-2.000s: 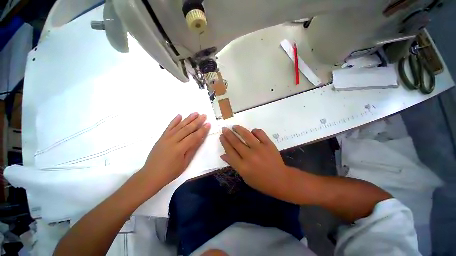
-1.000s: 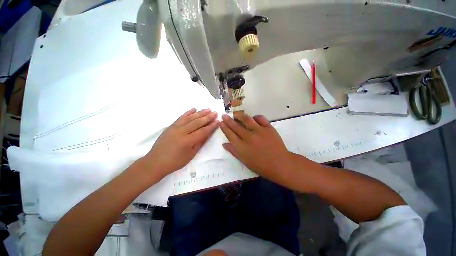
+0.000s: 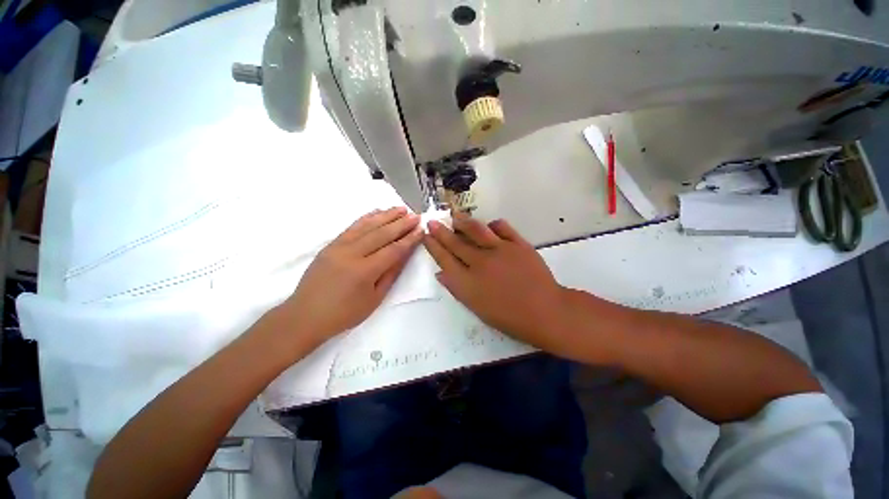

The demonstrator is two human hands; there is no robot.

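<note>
A large white garment panel [image 3: 146, 234] with long double stitch lines lies on the table left of the needle. My left hand [image 3: 356, 273] lies flat on the cloth with its fingertips just in front of the presser foot [image 3: 436, 200]. My right hand [image 3: 502, 278] presses on the cloth's right edge beside it, fingertips close to the left ones. A small white edge of the cloth shows between the fingertips and the foot. The needle tip is too small to make out.
The cream-white JUKI machine [image 3: 624, 58] stands behind my hands. A red pencil [image 3: 611, 175] and narrow white strip [image 3: 634, 185] lie on its bed. Green-handled scissors [image 3: 831, 210] and a white block [image 3: 738, 212] are at the right. A printed ruler [image 3: 378, 357] runs along the front edge.
Over the two seconds, both hands and the cloth between them have moved up to the presser foot. The camera view has shifted. Since one second ago the hands have barely moved.
</note>
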